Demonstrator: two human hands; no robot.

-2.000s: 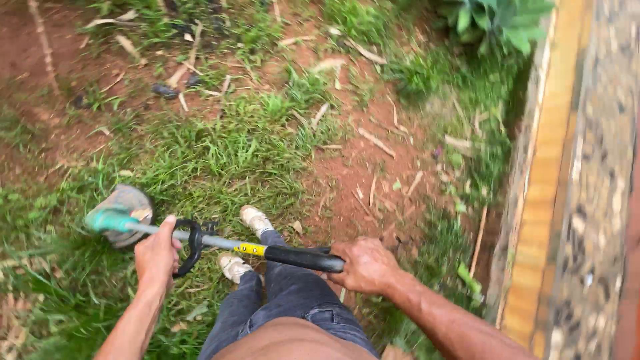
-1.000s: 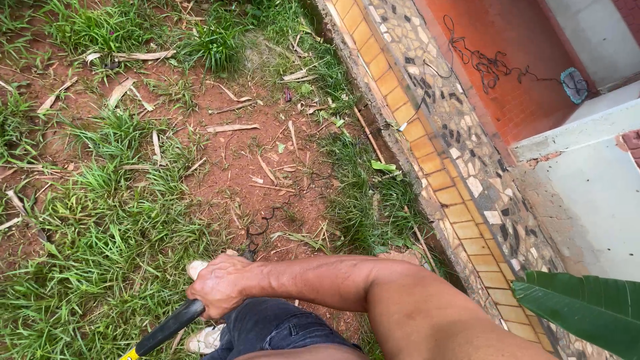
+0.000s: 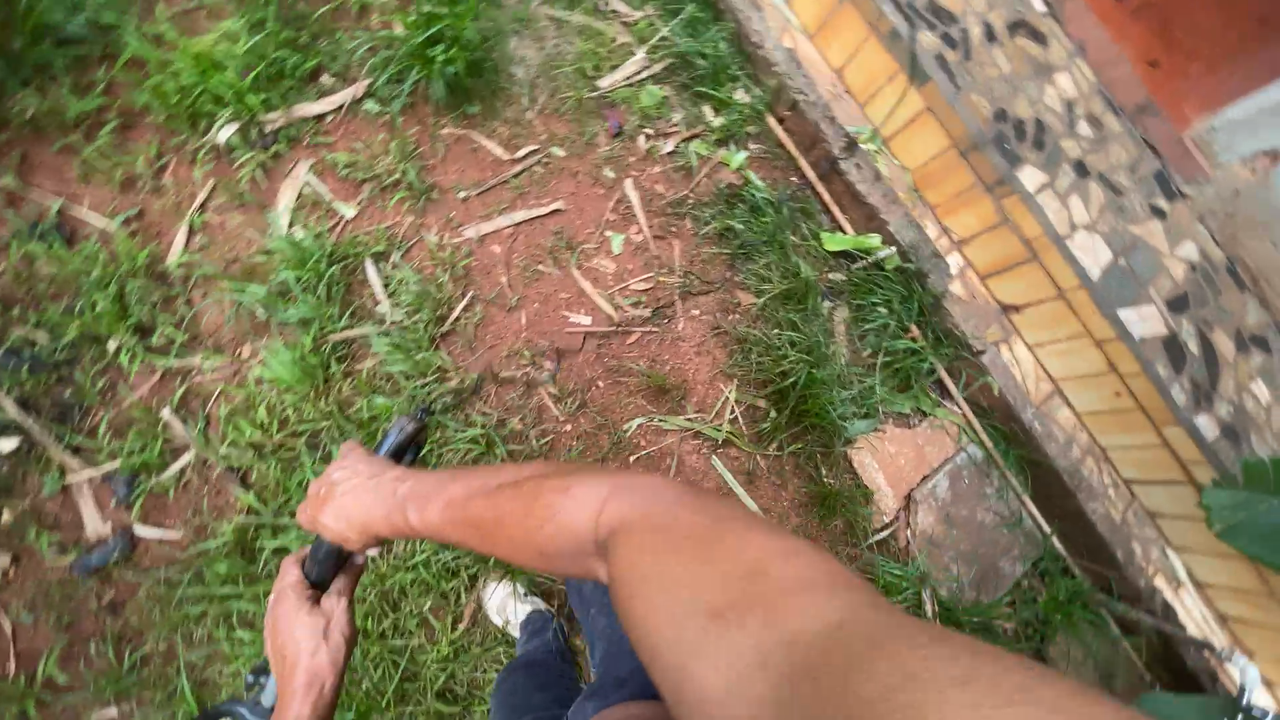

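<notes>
My right hand (image 3: pixel 352 497) is closed round the black rear handle (image 3: pixel 403 438) of a string trimmer, left of the middle of the view. Just below it, my left hand (image 3: pixel 310 622) grips the same black handle at its lower end. The handle slants from upper right to lower left. Near the bottom edge, part of the trimmer's black front handle (image 3: pixel 240 708) shows beside my left wrist. The trimmer's head is out of view. Grass and red soil lie under both hands.
Yellow edging tiles (image 3: pixel 1030 300) and a stone mosaic ledge (image 3: pixel 1120 250) run diagonally along the right. Broken slabs (image 3: pixel 965 520) lie beside the ledge. Dry husks (image 3: pixel 510 220) and a long thin stick (image 3: pixel 985 440) litter the ground. My white shoe (image 3: pixel 510 605) stands on grass.
My left hand has moved from the trimmer's front handle to the rear handle, close to my right hand. The trimmer's green head, seen earliest, is out of view. The view has shifted toward the ledge.
</notes>
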